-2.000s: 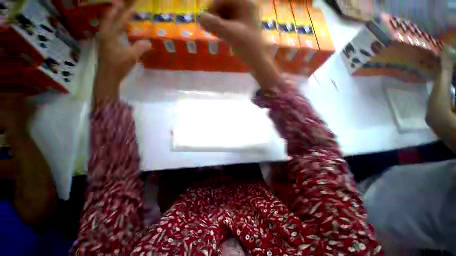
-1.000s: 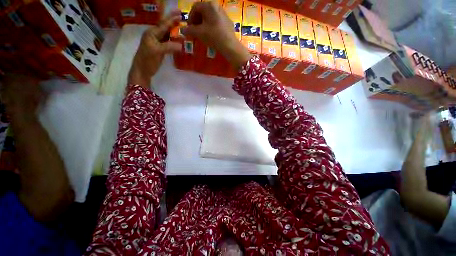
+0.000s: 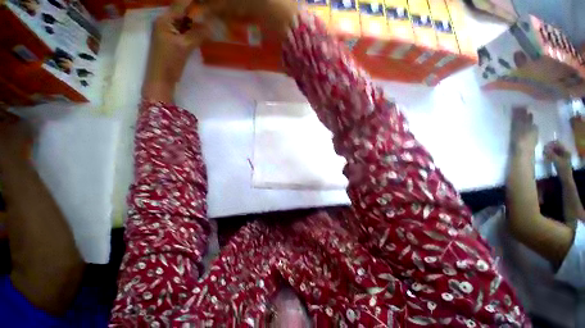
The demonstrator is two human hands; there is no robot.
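A row of orange-and-yellow product cartons [image 3: 398,54] stands in front of me at the top of the view. My left hand [image 3: 170,45] is at the left end of the row, its fingertips near the top edge. My right hand [image 3: 253,14] reaches left over the row, close to my left hand, and is blurred and partly cut off by the top edge. Whether either hand holds anything is too blurred to tell. A pale glossy sheet [image 3: 292,150] lies flat on the white table [image 3: 228,192], partly covered by my right sleeve.
Larger printed boxes [image 3: 54,48] stand at the left, and more printed boxes [image 3: 523,54] stand at the right. A person's arm [image 3: 35,211] is at the left edge. Another person's forearms [image 3: 529,186] reach over the table at the right. A thin red sliver [image 3: 251,164] lies beside the sheet.
My right hand has moved up and left towards my left hand, which has shifted slightly left and up. The view has also shifted. The right neighbour's hands now show more clearly over the table.
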